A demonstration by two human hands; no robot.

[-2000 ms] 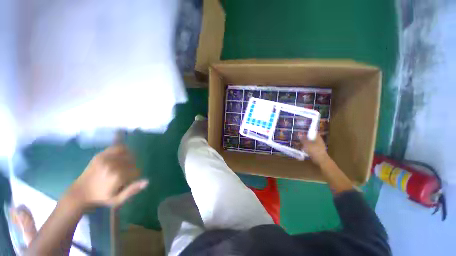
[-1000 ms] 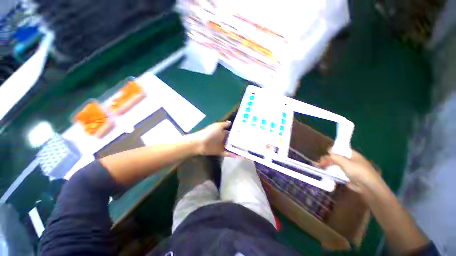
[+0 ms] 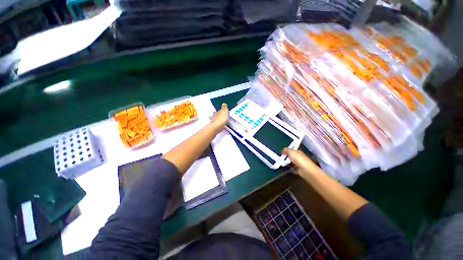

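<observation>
A white front housing [image 3: 273, 140] with small blue keycaps in its key area lies low over the green bench, left of the bag pile. More than one frame edge shows, so it seems to be a stack. My left hand [image 3: 221, 118] grips its left edge by the key area. My right hand [image 3: 293, 156] grips the near corner by the large window. The dark fixture [image 3: 219, 179] with a white patch lies on white paper [image 3: 107, 190], partly hidden by my left arm.
Two clear tubs of orange keycaps [image 3: 133, 127] [image 3: 176, 115] stand behind the fixture. A dotted white keypad stack [image 3: 78, 152] and green boards [image 3: 60, 198] are at left. Clear bags [image 3: 350, 96] pile at right. A carton with a printed grid sheet [image 3: 294, 227] is below the bench edge.
Both hands have moved the housing from above the carton to the bench beside the bags. The view has swung up toward the bench. Earlier, only my right hand held the housing over the carton.
</observation>
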